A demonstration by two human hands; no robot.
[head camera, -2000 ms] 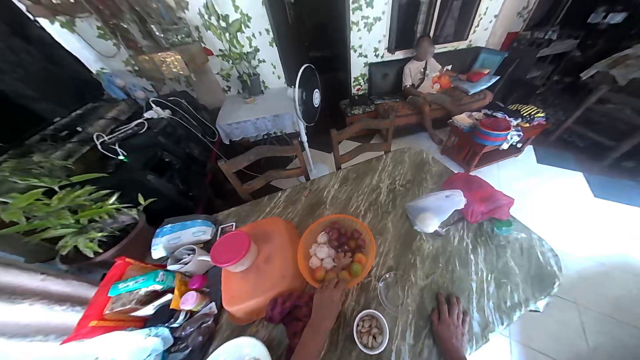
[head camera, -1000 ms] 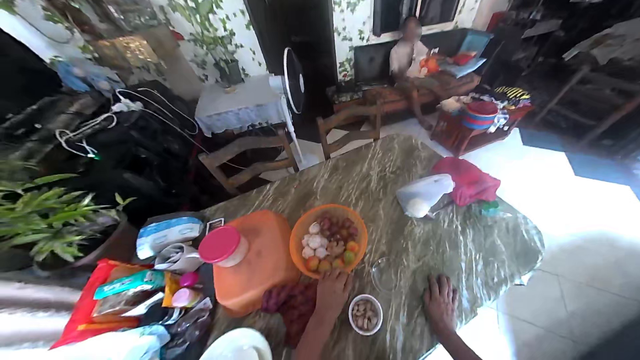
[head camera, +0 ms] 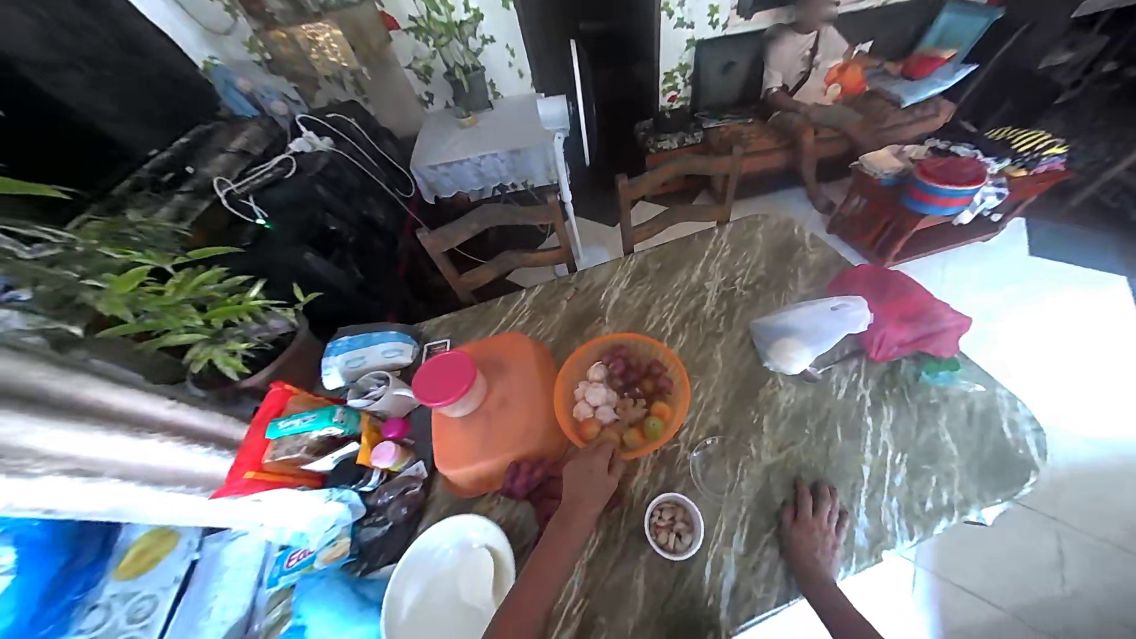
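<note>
My left hand [head camera: 593,470] is at the near rim of an orange plastic bowl [head camera: 568,383]; its fingertips are by the tomatoes, and whether they grip anything is unclear. In the bowl lie garlic bulbs [head camera: 596,393], red shallots [head camera: 632,371], a piece of ginger [head camera: 631,410] and green-orange tomatoes [head camera: 654,427]. My right hand [head camera: 814,530] rests palm down on the marble-patterned table, fingers slightly apart, holding nothing. Between the hands stands a small white cup [head camera: 652,541] of peeled garlic cloves [head camera: 672,525]. A clear round lid [head camera: 712,468] lies just beyond it.
Left of the bowl are an orange container [head camera: 497,435], a pink-lidded tub [head camera: 446,383], a white bowl [head camera: 417,577] and packaged goods. White [head camera: 812,333] and red plastic bags [head camera: 910,319] lie at the right. Wooden chairs [head camera: 501,217] line the far edge. A person [head camera: 808,71] sits on a bench beyond.
The view has shifted and tilted. My left hand had reached farther over the tomatoes two seconds ago; now it is at the bowl's near rim. My right hand remains on the table.
</note>
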